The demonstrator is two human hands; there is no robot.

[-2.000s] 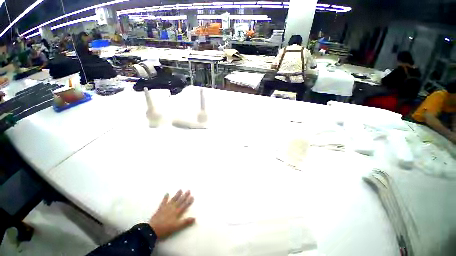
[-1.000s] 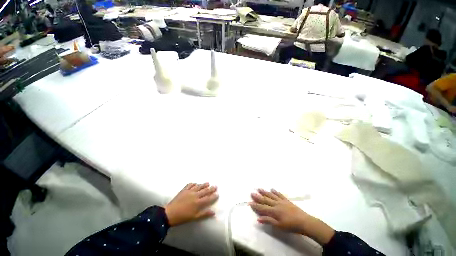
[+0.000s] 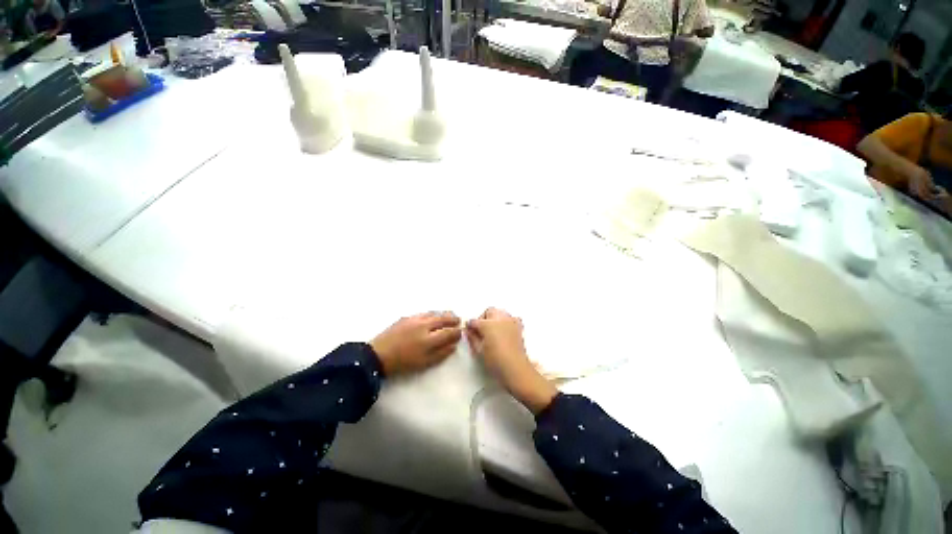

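A large off-white body panel (image 3: 402, 443) lies across the table's near edge and hangs over it. A curved edge with a thin dark line shows right of its middle, beside my right forearm. My left hand (image 3: 420, 342) and my right hand (image 3: 505, 346) are almost touching at the panel's upper part. The fingertips of both are bent and pinched on the fabric. The exact edge between them is too washed out to tell. Both hands are bare, with dark dotted sleeves.
Two pale long-nozzled bottles (image 3: 311, 117) (image 3: 427, 117) stand at the back left with a white block. A blue tray (image 3: 125, 99) is at the far left. A cream piece (image 3: 639, 214) and crumpled beige and white panels (image 3: 799, 282) lie at the right. People sit beyond the table.
My hands were flat and apart on the fabric; they have come together with fingers pinched, further up the panel. The view has tilted down. Beige and white panels came into place at right since the first frame.
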